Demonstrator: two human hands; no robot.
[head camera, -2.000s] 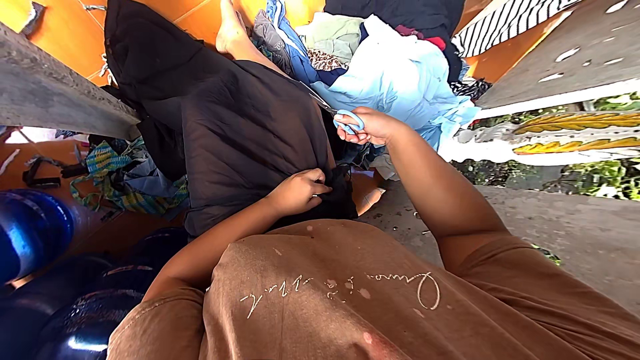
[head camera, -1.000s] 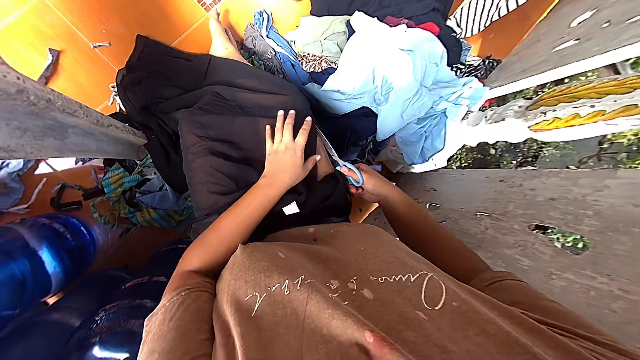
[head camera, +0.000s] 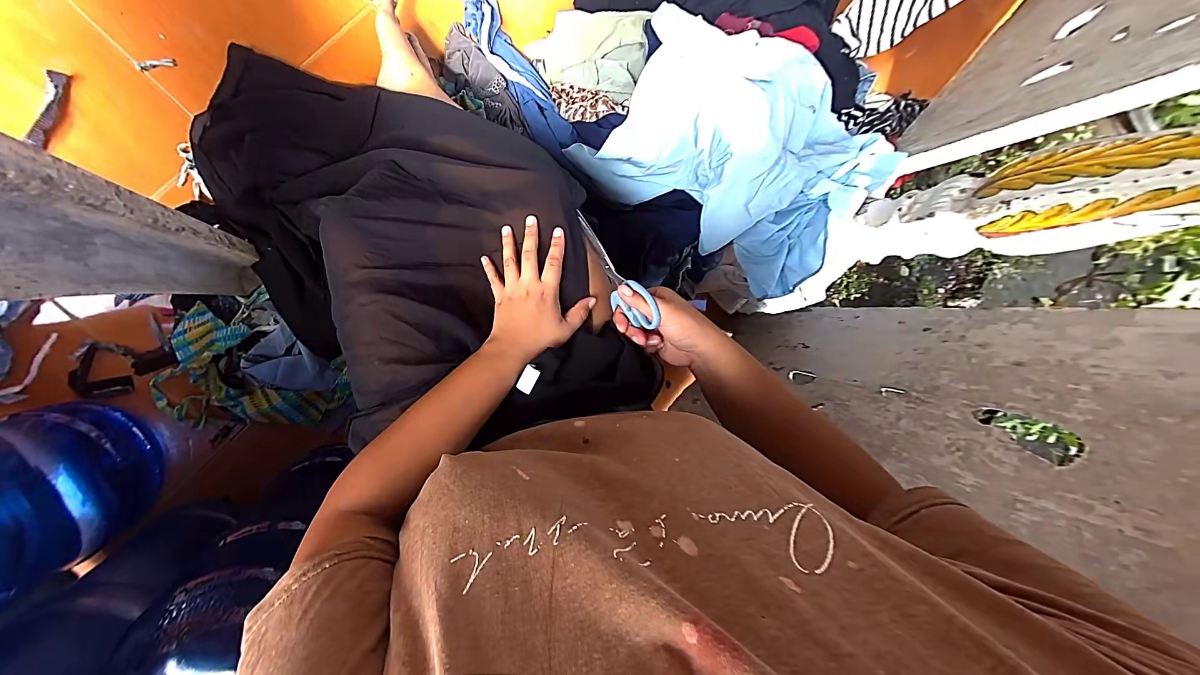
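Observation:
Black, thin fabric (head camera: 422, 206) lies spread across my lap and legs. My left hand (head camera: 532, 300) rests flat on it, palm down with the fingers apart, just above a small white tag (head camera: 528, 379). In my right hand (head camera: 670, 328) are scissors with light blue handles (head camera: 637, 306), held at the right edge of the black fabric. Their metal blades point up and to the left along that edge; whether they are parted is hard to tell.
A pile of clothes with a light blue cloth (head camera: 741, 122) lies beyond my right hand. Blue plastic water jugs (head camera: 80, 478) stand at lower left, near a checked cloth (head camera: 272, 398). Concrete ledges (head camera: 94, 225) flank both sides, and orange tiles (head camera: 272, 28) cover the floor.
My left hand, earlier curled on the fabric near my waist, has moved up and now lies flat. My right hand with the scissors has come down closer to my body.

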